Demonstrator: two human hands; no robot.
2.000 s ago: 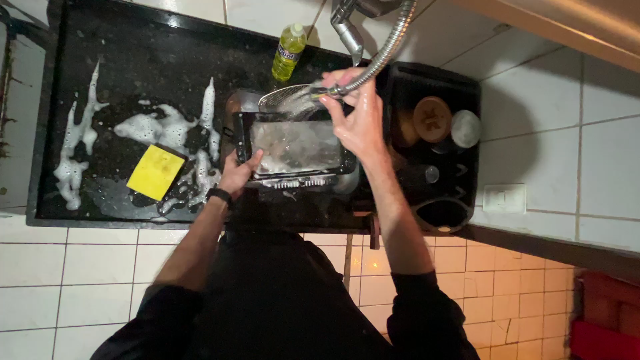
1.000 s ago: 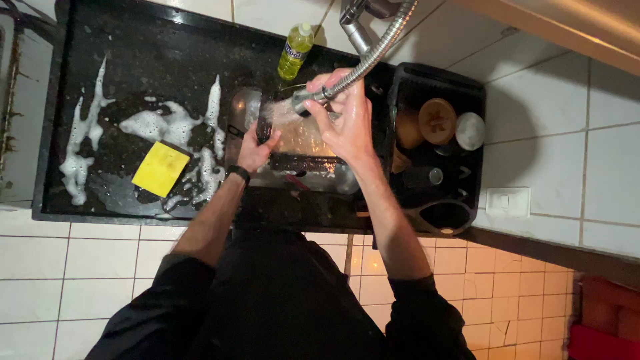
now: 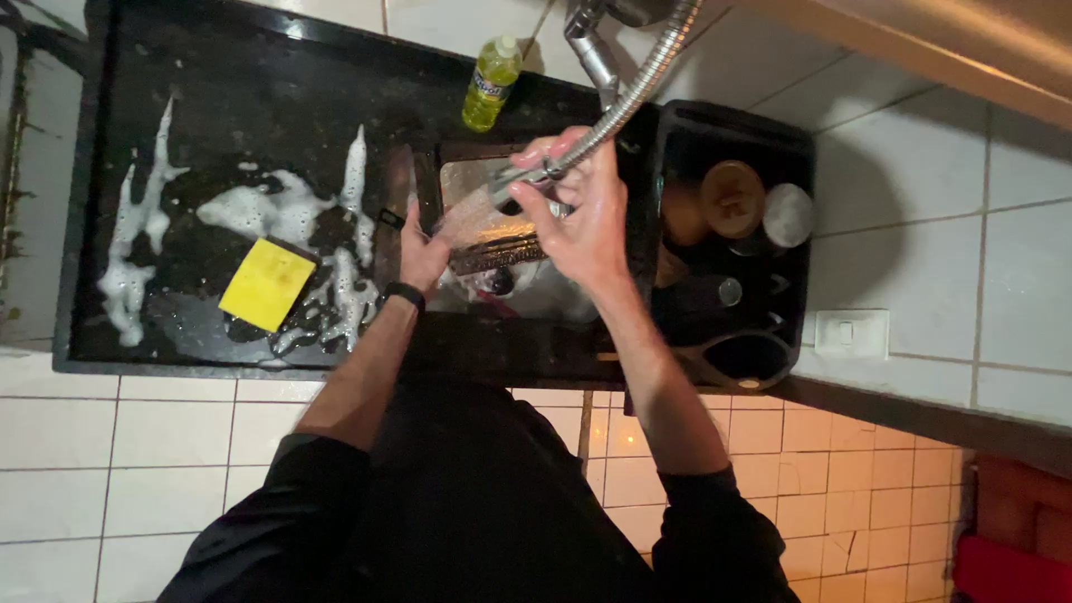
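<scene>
My right hand (image 3: pixel 578 205) grips the spray head (image 3: pixel 519 186) at the end of a ribbed metal hose (image 3: pixel 649 79), over the sink basin. Water sprays from it toward the left. My left hand (image 3: pixel 421 255), with a dark band at the wrist, holds a dark, flat piece (image 3: pixel 427 188) seen nearly edge-on at the basin's left side; its full shape cannot be told. Below the hands, the metal sink (image 3: pixel 553 297) holds water and a dark slotted strip (image 3: pixel 498 254). A yellow sponge (image 3: pixel 268 285) lies on the black counter (image 3: pixel 226 109), left of my left hand, among white suds (image 3: pixel 268 208).
A bottle of yellow-green liquid (image 3: pixel 492 84) stands behind the basin, near the faucet (image 3: pixel 595 54). To the right, a black rack (image 3: pixel 737 126) holds a round wooden item (image 3: pixel 731 201), a clear glass (image 3: pixel 787 215) and a pan-like item (image 3: pixel 748 360). A wall switch (image 3: pixel 852 333) is farther right.
The dark rectangular piece held flat two seconds ago has been tilted up by my left hand. My right hand has stayed over the basin, with the spray head now pointing left.
</scene>
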